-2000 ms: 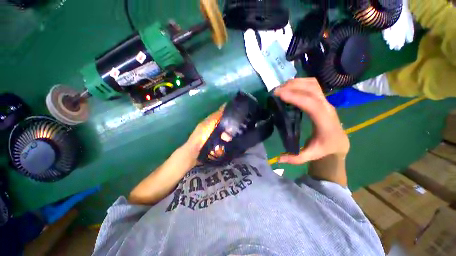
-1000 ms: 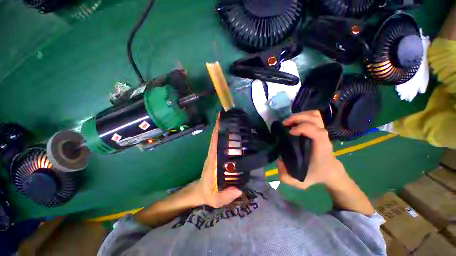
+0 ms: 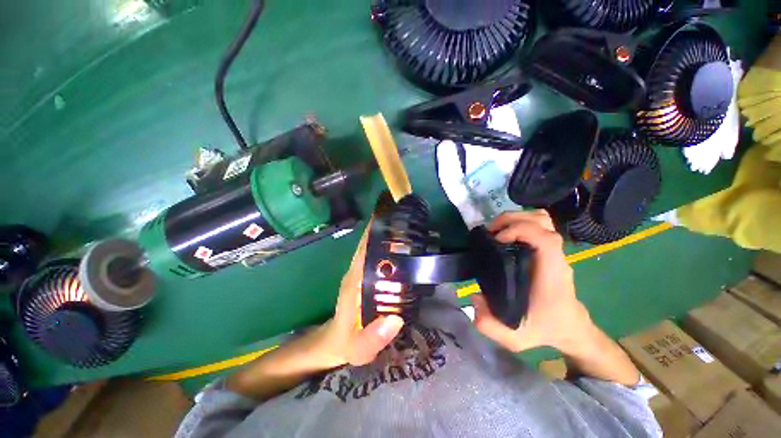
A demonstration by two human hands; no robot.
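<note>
I hold a black clip fan in both bare hands, in front of my chest. My left hand (image 3: 360, 321) grips the fan head (image 3: 390, 265) by its ribbed rim, with the head seen edge-on. My right hand (image 3: 544, 287) is closed around the black clip base (image 3: 503, 278). A shiny black bracket with a round coppery cap joins head and base. The upper edge of the fan head is at the lower edge of the yellow buffing wheel (image 3: 386, 157); I cannot tell if they touch. The bench polisher (image 3: 227, 224) lies to the left.
Several black clip fans (image 3: 629, 201) crowd the bench at upper right. White gloves with a pale blue slip (image 3: 486, 184) lie among them. A grey-white wheel (image 3: 117, 274) and another fan (image 3: 77, 321) are at left. A yellow sleeve (image 3: 728, 205) shows at right, cartons (image 3: 681, 359) lower right.
The fan head has turned from tilted to upright and edge-on, and now sits by the yellow wheel. In the last second the base moved slightly lower. Both hands keep their hold.
</note>
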